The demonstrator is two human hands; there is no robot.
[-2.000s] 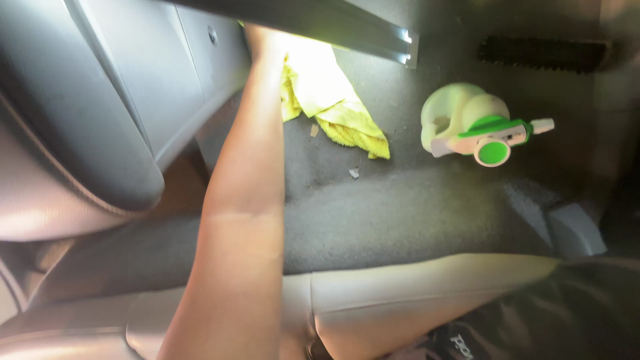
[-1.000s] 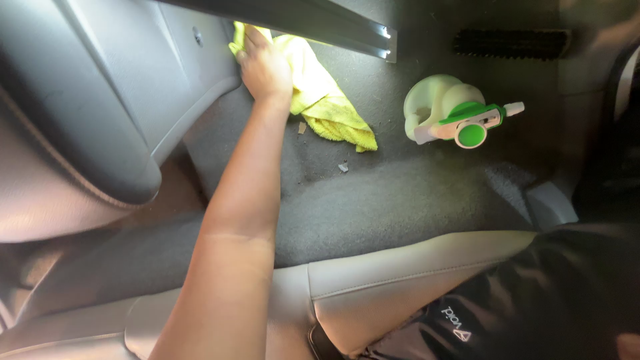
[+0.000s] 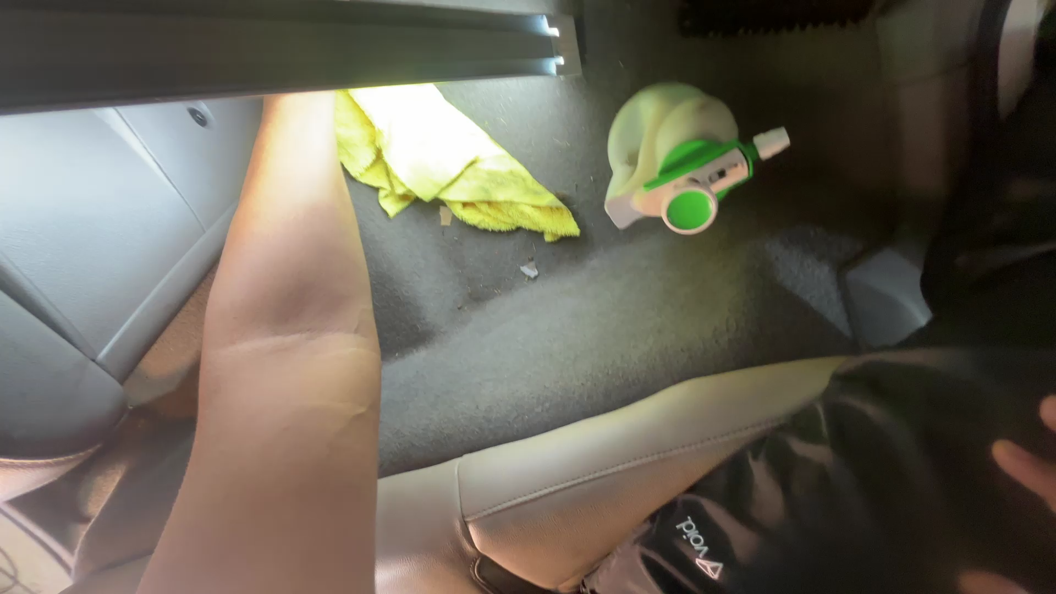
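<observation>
My left forearm reaches up from the bottom left, and the hand is hidden behind a dark bar with bright slots at its end. Beside the wrist, a yellow microfiber cloth lies bunched on the grey car carpet; its upper end passes out of sight behind the bar. To its right stands a translucent spray bottle with a green and white trigger head, touched by no hand. At the right edge, only fingertips of my right hand show over dark shiny clothing; whether they hold anything cannot be told.
A light leather seat edge crosses below the carpet. A grey door panel is at left. Small pale scraps lie on the carpet below the cloth. A dark bristled brush is at the top. The dark clothing bears writing.
My left hand, seen on the cloth a second ago, is now hidden behind the bar. Fingertips have come into view at the right edge. The view has moved closer.
</observation>
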